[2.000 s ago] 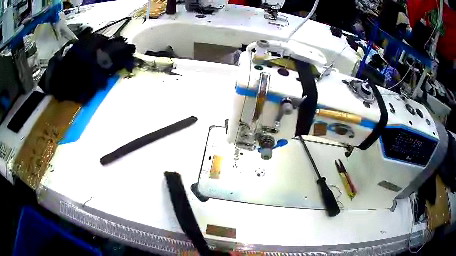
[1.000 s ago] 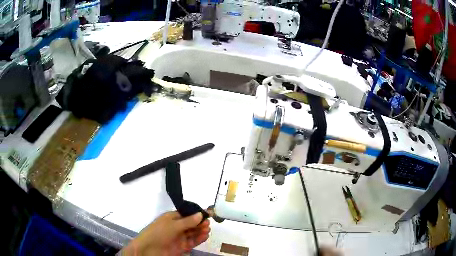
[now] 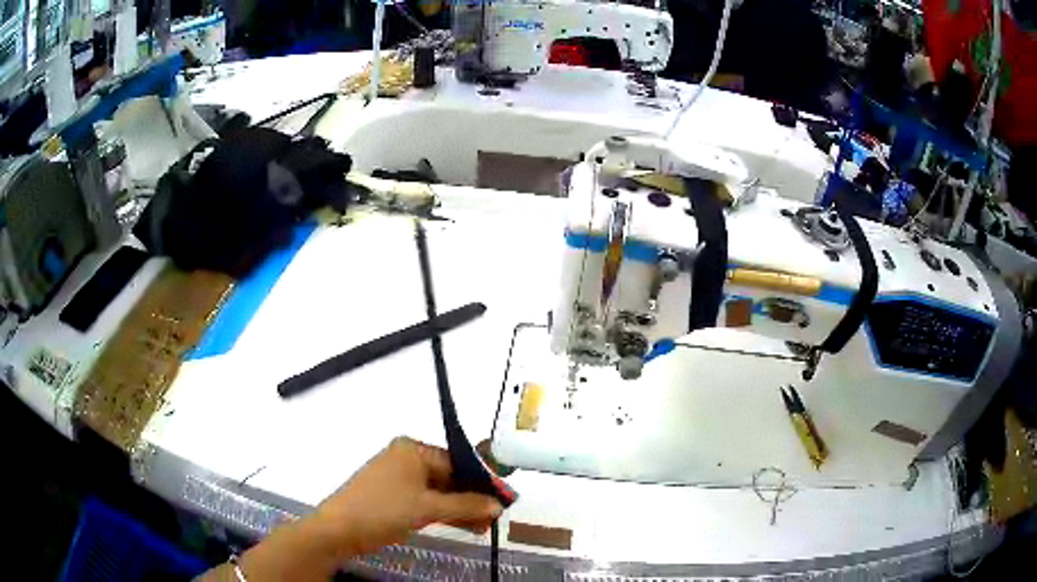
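My left hand (image 3: 392, 495) enters from the bottom and pinches a black fabric strip (image 3: 461, 449) between thumb and fingers near the table's front edge. A long, narrow dark length rises from the hand, thinning towards its upper end; whether this is all strip seen edge-on or partly a rod, I cannot tell. A thin dark line (image 3: 495, 551) runs below the fingers to the frame's edge. Behind the raised length, another black strip (image 3: 381, 348) lies slanted on the white table (image 3: 330, 284). My right hand is not in view.
The white sewing machine (image 3: 671, 256) stands at centre right. Thread snips (image 3: 805, 427) and a loop of loose thread (image 3: 773, 489) lie on its right side. A crumpled black garment bundle (image 3: 233, 199) sits at the left. A blue crate (image 3: 125, 546) shows below the table.
My left hand came in and took the front strip, whose raised part now looks longer and thinner. The screwdriver left the machine bed; the right hand, briefly seen at its lower end, has left view.
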